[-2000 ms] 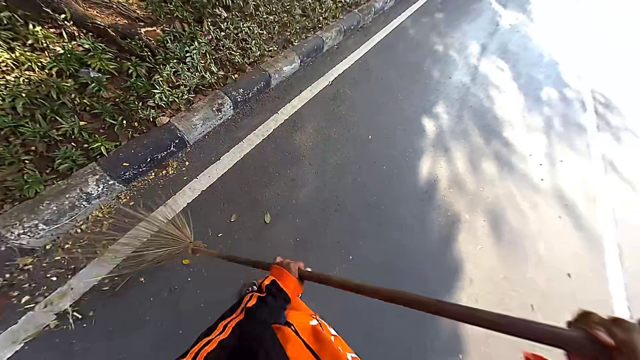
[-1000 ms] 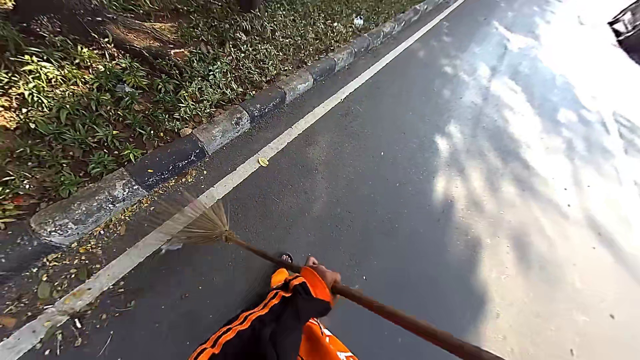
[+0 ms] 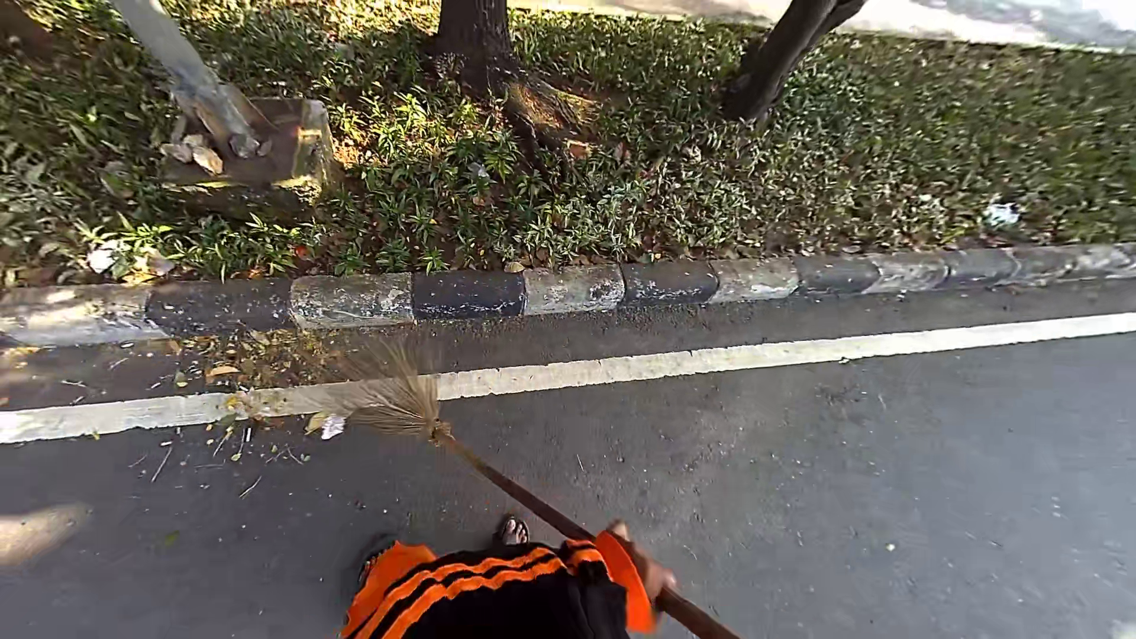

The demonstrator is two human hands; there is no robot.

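Observation:
My left hand [image 3: 646, 568] is closed around the wooden handle of a broom [image 3: 524, 497], low in the view, beside an orange cuff. From there the handle slants up and left to a fan of thin, stiff bristles [image 3: 399, 404]. Those bristles lie over the white road line and look blurred. Just left of them are a white scrap [image 3: 332, 426], dry leaves [image 3: 222, 371] and small twigs on the asphalt. The handle's near end runs out of view at the bottom, and my right hand is not visible.
A black and white kerb [image 3: 470, 293] borders the road. Behind it lie low plants, tree trunks [image 3: 475, 40] and a leaning pole [image 3: 191, 71] on a concrete base [image 3: 302, 133]. My sandalled foot [image 3: 512, 531] is on the asphalt.
The view has swung left toward the verge. My right hand, on the handle two seconds ago, is out of sight. My left hand keeps hold of the broom.

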